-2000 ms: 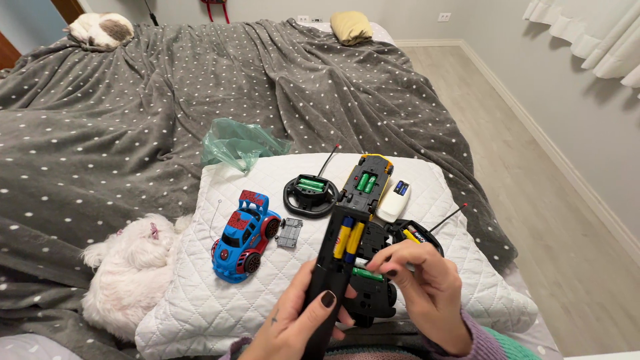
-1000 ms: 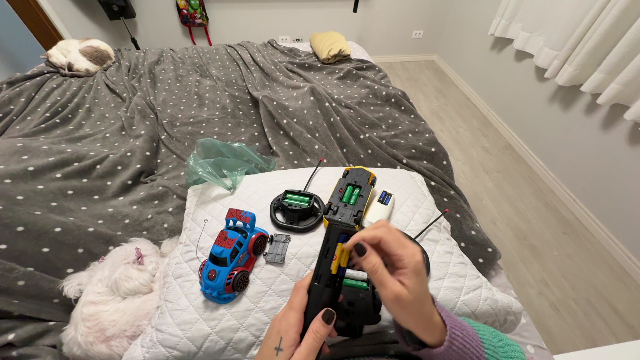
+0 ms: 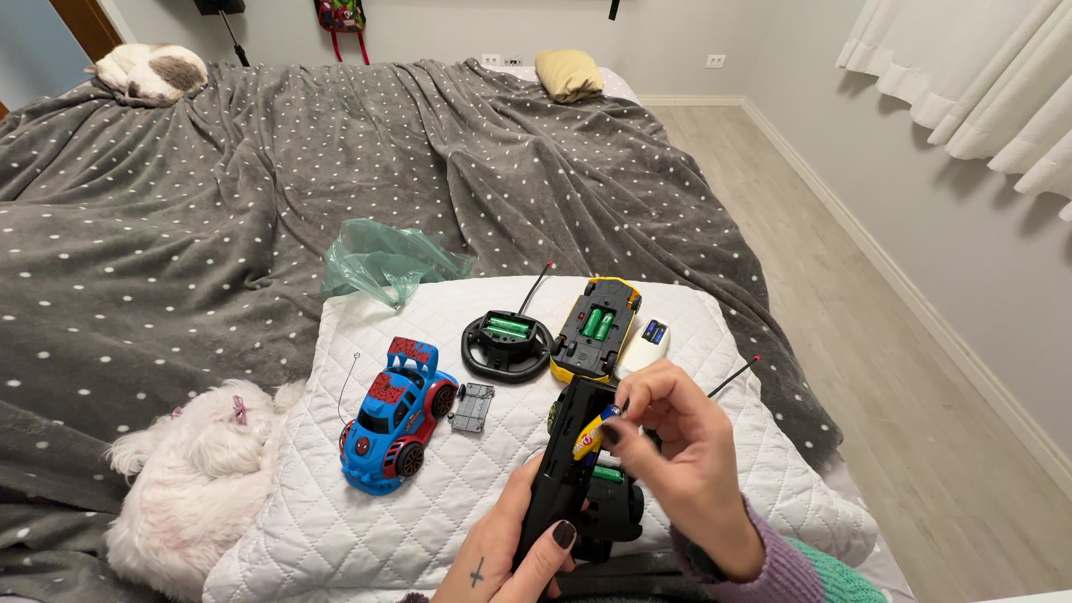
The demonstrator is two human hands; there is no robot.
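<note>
My left hand [image 3: 511, 544] holds a long black plastic device [image 3: 559, 477] with an open battery bay. In my right hand [image 3: 691, 456], finger and thumb pinch the upper end of a yellow and blue battery [image 3: 596, 432], tilted at the bay. Below it, partly hidden, is a black toy part [image 3: 618, 502] with a green battery. Beyond my hands lie a black steering-wheel controller [image 3: 506, 358] with green batteries, an upturned yellow toy car [image 3: 595, 331] with green batteries in its underside, and a white remote [image 3: 645, 347] with dark batteries. A blue and red toy car [image 3: 389, 423] stands beside a grey battery cover [image 3: 473, 408].
A quilted white pillow [image 3: 293, 511] lies under the toys. A green plastic bag [image 3: 377, 260] touches its far edge. A white fluffy dog [image 3: 201, 477] lies at left, and a white and brown cat [image 3: 151, 74] curls on the dotted grey blanket [image 3: 335, 159]. A thin antenna [image 3: 734, 375] sticks up at right.
One second ago my right hand was at the bay, where yellow batteries showed; now it holds one tilted up at its end. The left hand still holds the black device.
</note>
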